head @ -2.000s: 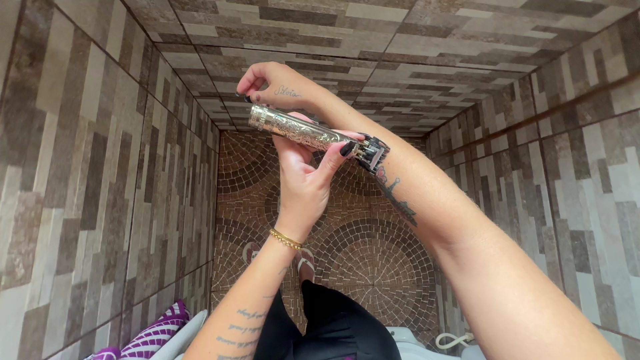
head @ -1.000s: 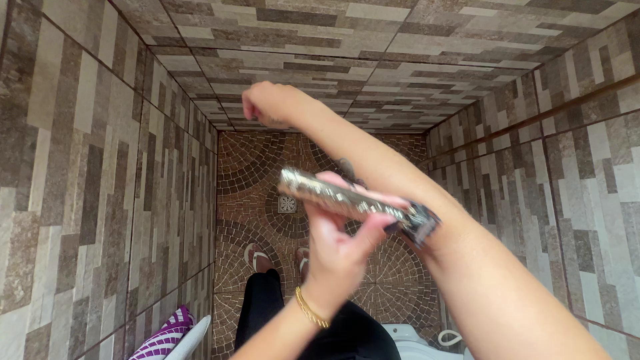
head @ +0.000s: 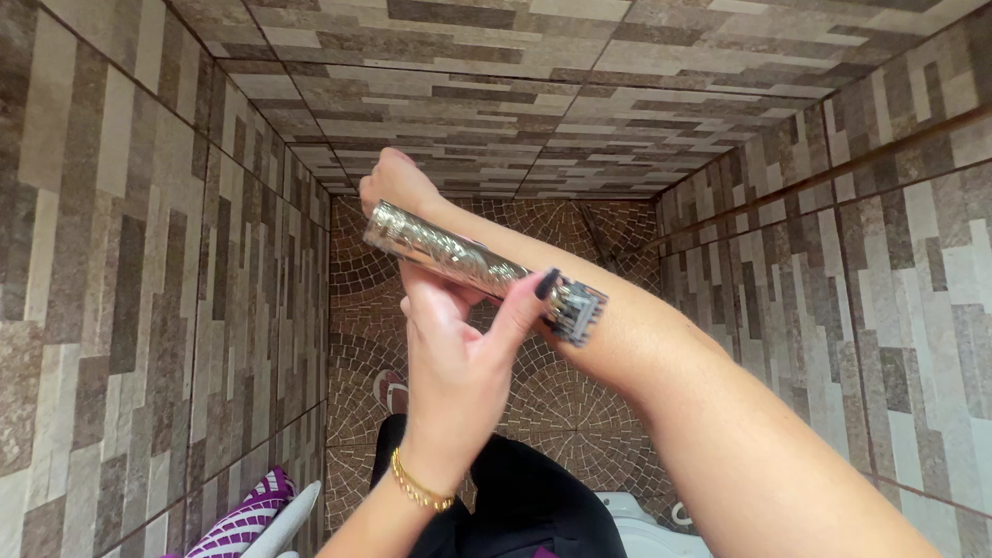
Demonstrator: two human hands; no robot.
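My left hand (head: 465,341), with dark nails and a gold bracelet (head: 418,484) at the wrist, holds an engraved metallic hair trimmer (head: 449,248). The trimmer's body slants down to the right. Its toothed head (head: 575,310) with a dark comb lies at my right forearm near the elbow; whether it touches the skin I cannot tell. My right arm stretches across the view from the lower right, and my right hand (head: 397,182) is curled beyond the trimmer's far end. The inside of that hand is hidden.
Walls with patterned tiles (head: 124,232) stand close on three sides. The floor has mosaic tiles (head: 573,403). A purple and white patterned cloth (head: 248,515) lies at the lower left beside a pale curved object (head: 285,523). A white plastic or ceramic object (head: 647,531) is at the bottom. One sandalled foot (head: 390,390) shows.
Two seconds ago the trimmer head was nearer the right wrist; a second ago it was near the elbow, where it remains. My left hand has kept its hold on the trimmer.
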